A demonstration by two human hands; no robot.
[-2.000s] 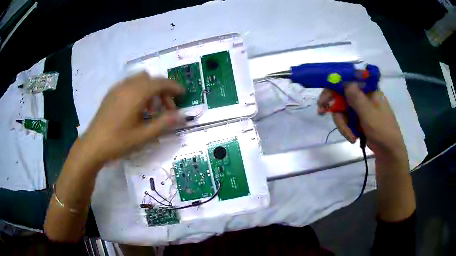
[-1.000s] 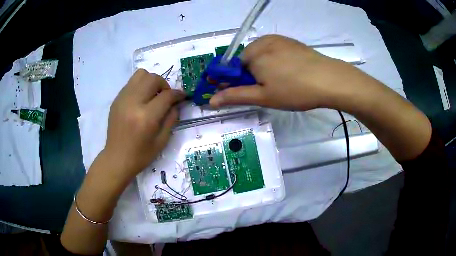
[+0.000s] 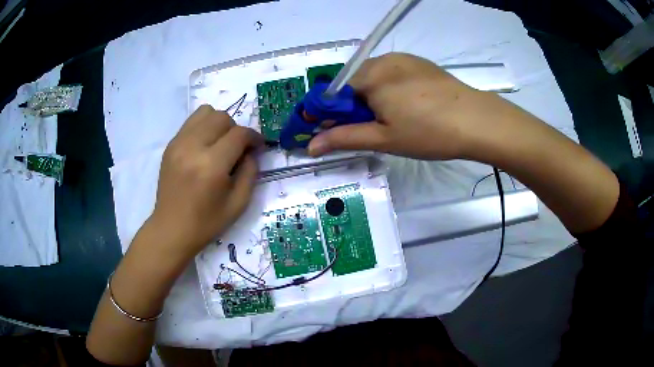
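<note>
Two white plastic housings lie side by side, the far one (image 3: 208,84) partly under my hands, the near one (image 3: 387,265) uncovered. My right hand (image 3: 394,107) grips the blue hot glue gun (image 3: 330,111) over the far housing's near edge; its nozzle is hidden and a translucent glue stick (image 3: 373,43) rises from its rear. My left hand (image 3: 208,165) has its fingertips pinched at a dark wire beside the gun. The far housing's main circuit board (image 3: 280,100) shows beside the gun. The near housing holds a main circuit board (image 3: 295,240), a round-spot board (image 3: 350,233) and a small board (image 3: 247,301).
Silvery strips (image 3: 470,216) extend right from the housings. The gun's black cord (image 3: 502,222) hangs at the right. A green adhesive tube (image 3: 44,165) and a paler tube (image 3: 54,100) lie on white cloth at the left. The dark green bench top (image 3: 86,215) shows between the cloths.
The glue gun has come from the right, turned, and been brought down over the far housing. My left hand has closed in beside it. In the last second both hands have barely moved.
</note>
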